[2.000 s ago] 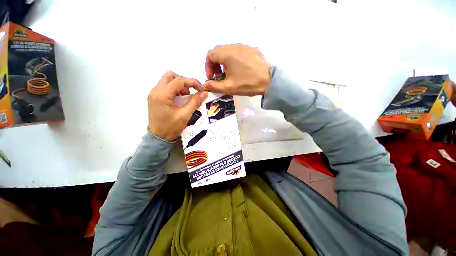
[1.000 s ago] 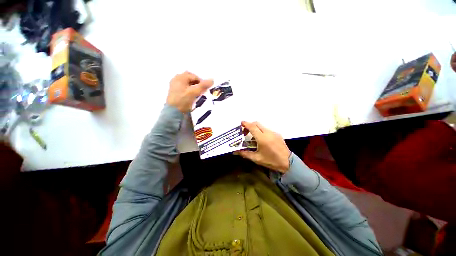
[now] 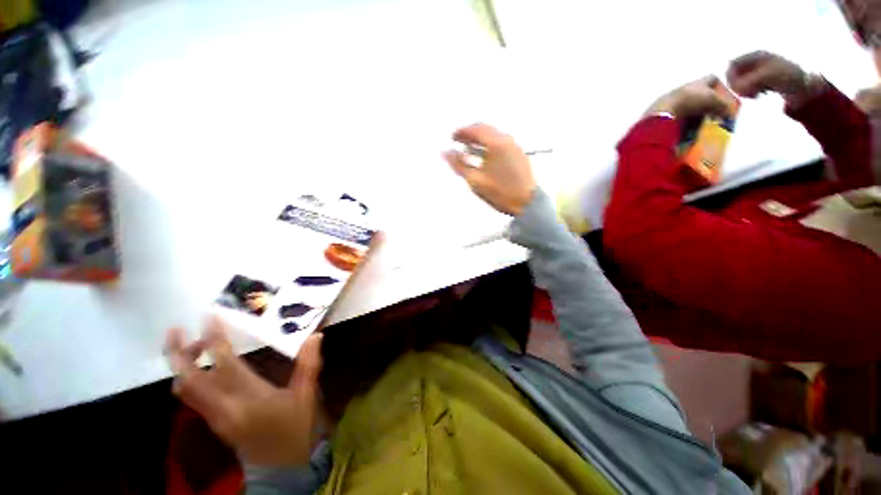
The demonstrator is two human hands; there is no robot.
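The printed retail carton (image 3: 301, 271) lies on the white tabletop (image 3: 386, 97), turned so its striped text panel points away from me and its picture end towards me. My left hand (image 3: 246, 392) is blurred at the carton's near end, fingers spread, thumb close to its corner; contact is unclear. My right hand (image 3: 495, 172) is over the table, right of and beyond the carton, its fingers curled. A thin dark stick (image 3: 540, 152) shows on both sides of my right fingers; whether they grip it is unclear.
Another orange and black carton (image 3: 72, 213) stands at the left. A person in red sleeves at the right holds a similar carton (image 3: 710, 145). Dark crumpled bags (image 3: 34, 87) lie at the far left. A yellowish strip (image 3: 490, 21) is at the back.
The carton has been turned around and lies further left. My right hand has left it and moved out over the stick. My left hand has moved down to its near end. The view has shifted.
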